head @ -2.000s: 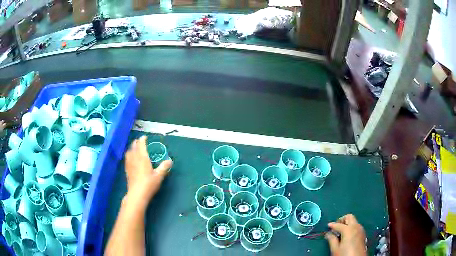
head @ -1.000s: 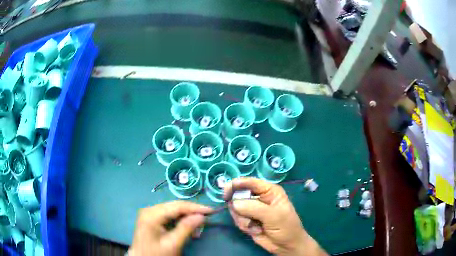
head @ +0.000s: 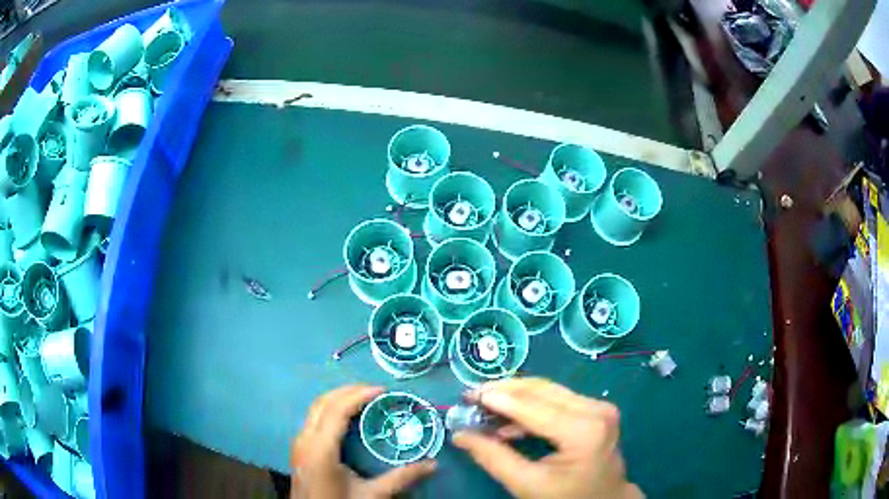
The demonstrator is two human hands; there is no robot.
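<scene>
My left hand [head: 336, 453] holds a teal motor housing [head: 401, 428] upright by its sides at the near edge of the mat, its spoked inside facing up. My right hand [head: 546, 434] is just right of it and grips a small silver motor [head: 468, 417] between thumb and fingers. A red wire shows between the motor and the housing. Whether the motor touches the housing cannot be told. Several housings with motors fitted [head: 459, 280] stand grouped beyond my hands, some with red wires sticking out.
The blue crate [head: 161, 195] heaped with teal housings [head: 70, 210] stands at left. Loose motors [head: 719, 394] lie at right. A pale rail [head: 439, 112] and metal post [head: 794, 88] border the conveyor belt [head: 448, 49]. A green packet [head: 855, 458] lies far right.
A teal housing is now in my left hand at the near edge. My right hand still holds the motor, now beside that housing. The view has shifted.
</scene>
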